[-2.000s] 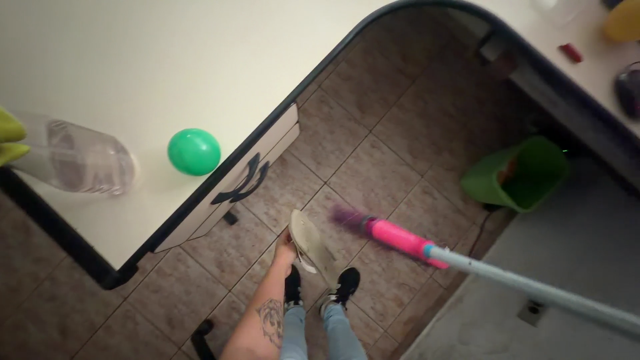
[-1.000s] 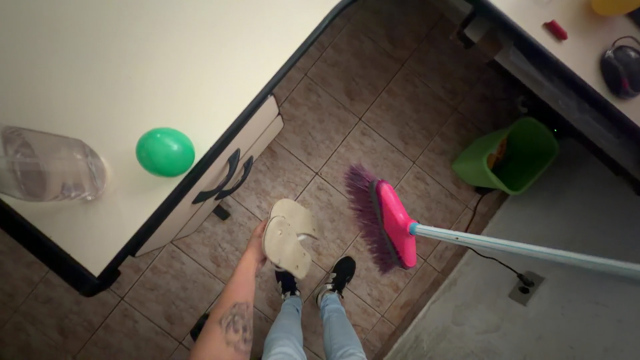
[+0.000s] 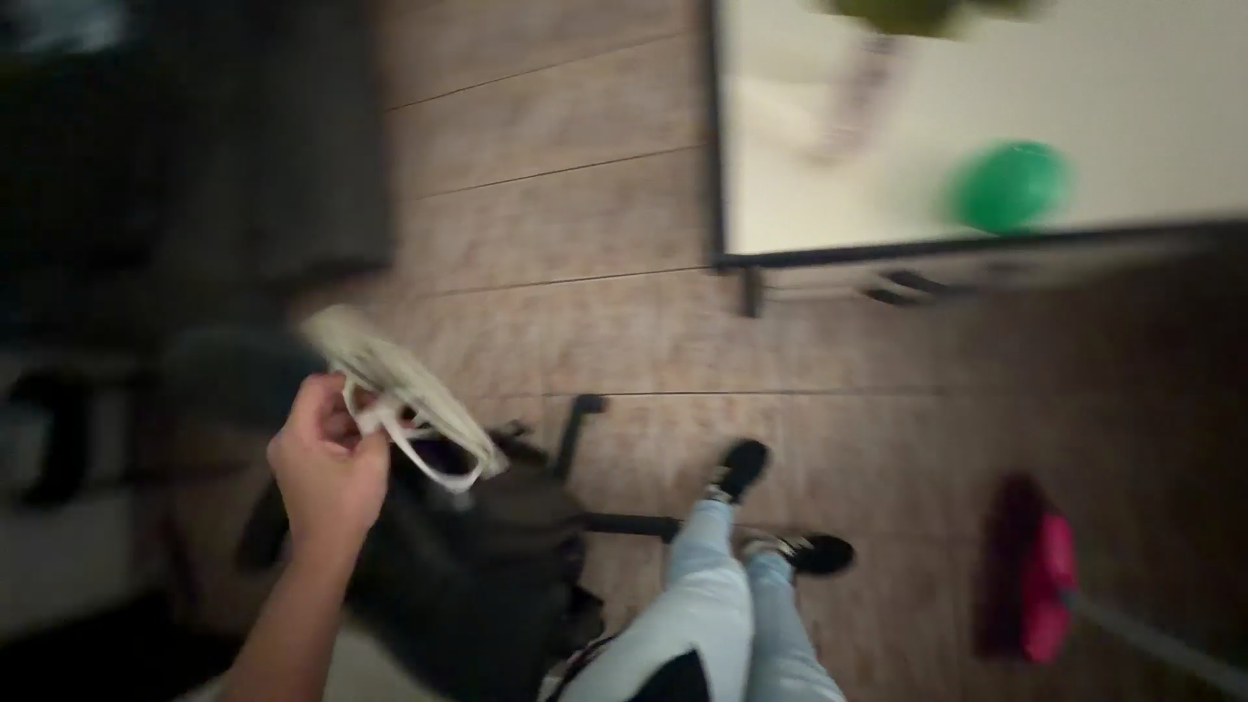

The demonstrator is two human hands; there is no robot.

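Note:
My left hand [image 3: 331,458] grips a pair of pale beige flip-flops [image 3: 405,380] by their light straps, with the soles held close together and tilted. They hang above the tiled floor, beside a dark office chair [image 3: 468,575]. At the lower right, a broom with a pink head [image 3: 1048,590] and dark purple bristles is on the floor side of the view, its pale handle [image 3: 1160,643] running out of the frame. My right hand is out of view, so what it holds cannot be seen. The picture is blurred by motion.
A cream desk [image 3: 838,195] with a dark edge stands at the upper right, bearing a green balloon-like ball [image 3: 1014,185] and a blurred clear bottle [image 3: 858,97]. Large dark furniture [image 3: 283,146] fills the upper left. Chair legs [image 3: 629,525] reach near my shoes [image 3: 741,468].
The view has swung far to the left, bringing in the chair and dark furniture. My left hand has moved left with the flip-flops, away from beside the desk drawers. The green bin has left the view.

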